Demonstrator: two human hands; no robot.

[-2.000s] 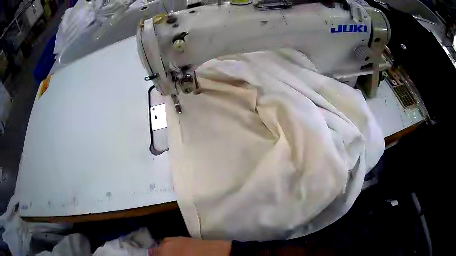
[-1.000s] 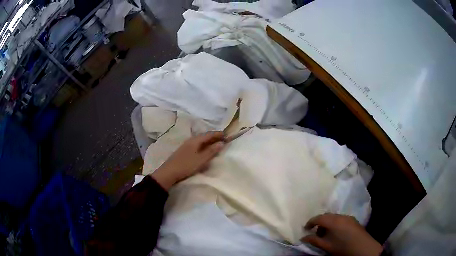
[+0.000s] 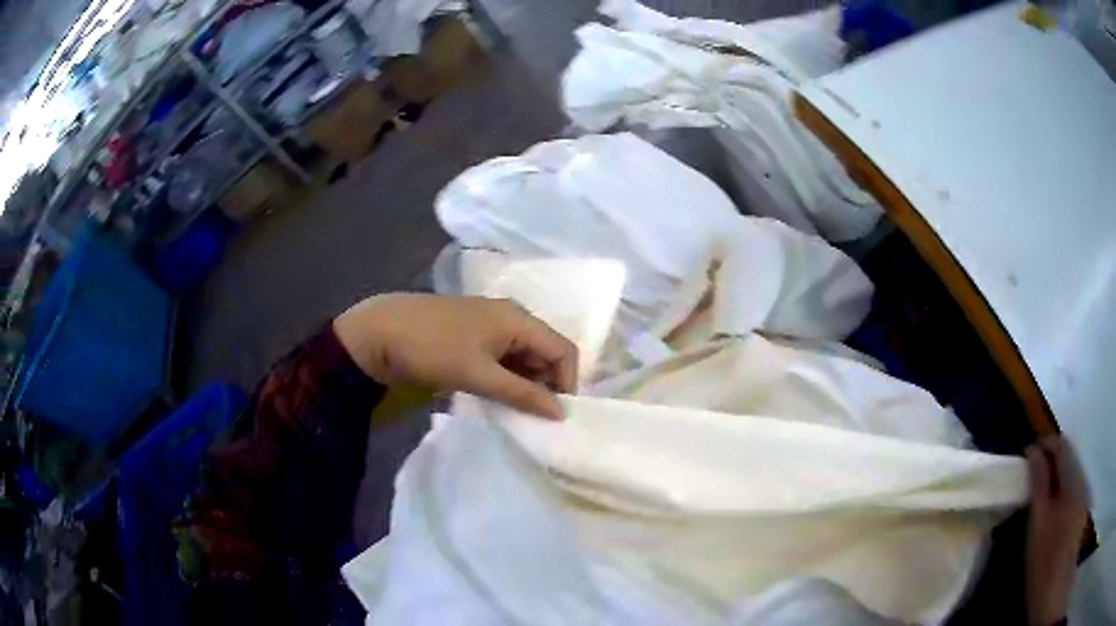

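A cream and white garment piece (image 3: 783,459) is stretched across the garment pile (image 3: 587,202) beside the table. My left hand (image 3: 471,349) holds its left end between thumb and fingers. My right hand (image 3: 1055,495), near the right edge of the picture at the table's edge, grips its right end. The upper edge of the cloth runs nearly straight between the two hands, and the rest hangs below in loose folds.
The white machine table (image 3: 979,159) with its brown edge (image 3: 942,263) is at the right. More white cloth (image 3: 710,92) lies at its far corner. Blue crates (image 3: 98,349) stand on the floor at the left, with a loaded rack (image 3: 245,110) behind.
The view has turned from the sewing machine to the garment pile. Since the middle frame, my hands have taken hold of the cream cloth and pulled it taut, my right hand moving to the table edge.
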